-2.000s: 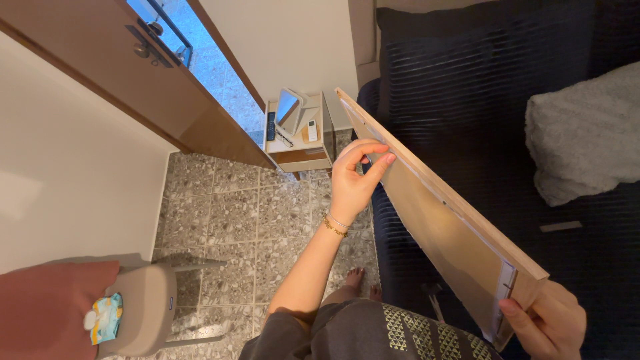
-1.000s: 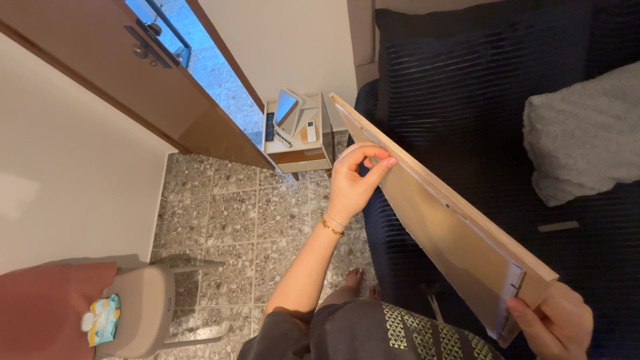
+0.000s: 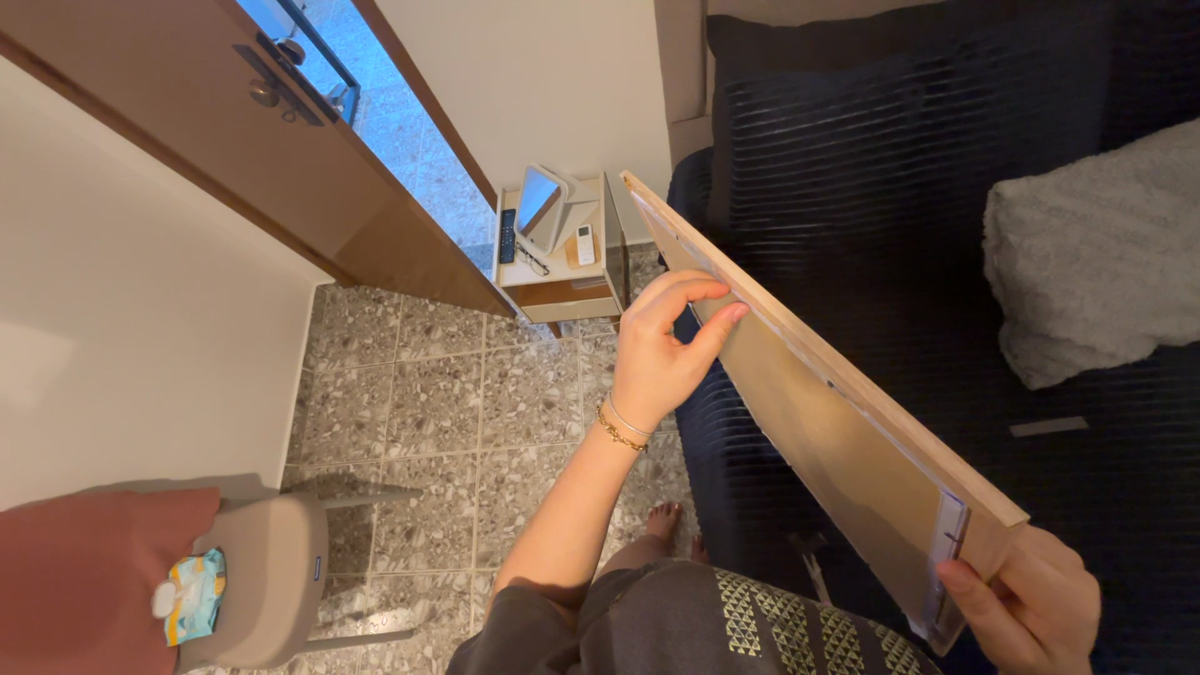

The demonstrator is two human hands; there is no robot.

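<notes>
A wooden frame with a brown backing board [image 3: 825,422] is held up on a slant, its back facing left. My right hand [image 3: 1031,595] grips the lower right corner, with the thumb on the back near a pale strip. My left hand [image 3: 670,342] is at the upper part of the frame's inner edge, thumb and index finger bent toward each other; whether they pinch something small is not clear. Small dark metal tabs show along the frame's inner edge.
A bed with a dark ribbed cover [image 3: 872,234] lies beyond the frame, with a grey fluffy cushion [image 3: 1097,253]. A nightstand [image 3: 572,305] holds a mirror, remotes and glasses. A brown door [image 3: 187,112] stands ajar. A chair [image 3: 272,581] bears a wipes pack [image 3: 197,597] and red cloth.
</notes>
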